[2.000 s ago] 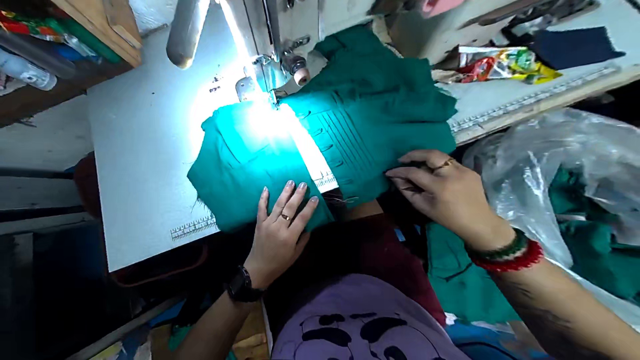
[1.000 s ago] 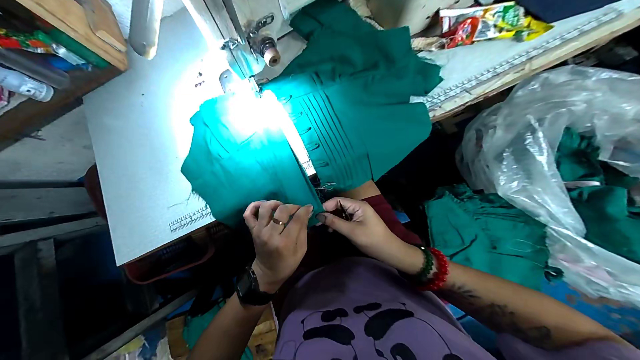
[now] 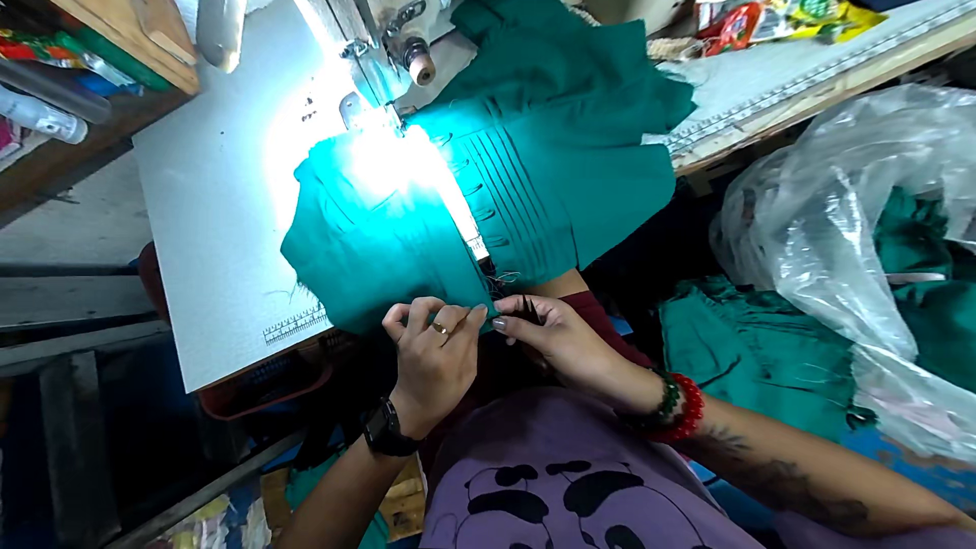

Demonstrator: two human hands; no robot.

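Green fabric (image 3: 610, 175) with parallel pleats and a row of small loops lies across the sewing machine's table, partly under the needle area of the sewing machine (image 3: 381, 61). Bright lamp glare hides the presser foot. A white measuring strip (image 3: 465, 221) shows between two parts of the cloth. My left hand (image 3: 438, 351) pinches the fabric's near edge. Close against its fingertips, my right hand (image 3: 545, 332) holds the same edge between thumb and forefinger, with small dark pointed tips, perhaps thread snips, showing among its fingers.
A ruler tape (image 3: 823, 72) runs along the table's right part, near colourful snack packets (image 3: 785, 23). At right, a clear plastic bag (image 3: 823, 206) holds green cloth, with more green pieces (image 3: 755, 358) beside it. A wooden shelf (image 3: 137, 46) with bottles stands at upper left.
My left hand was flat on the cloth and my right hand lay farther right. Both have come together at the fabric's near edge and now pinch it.
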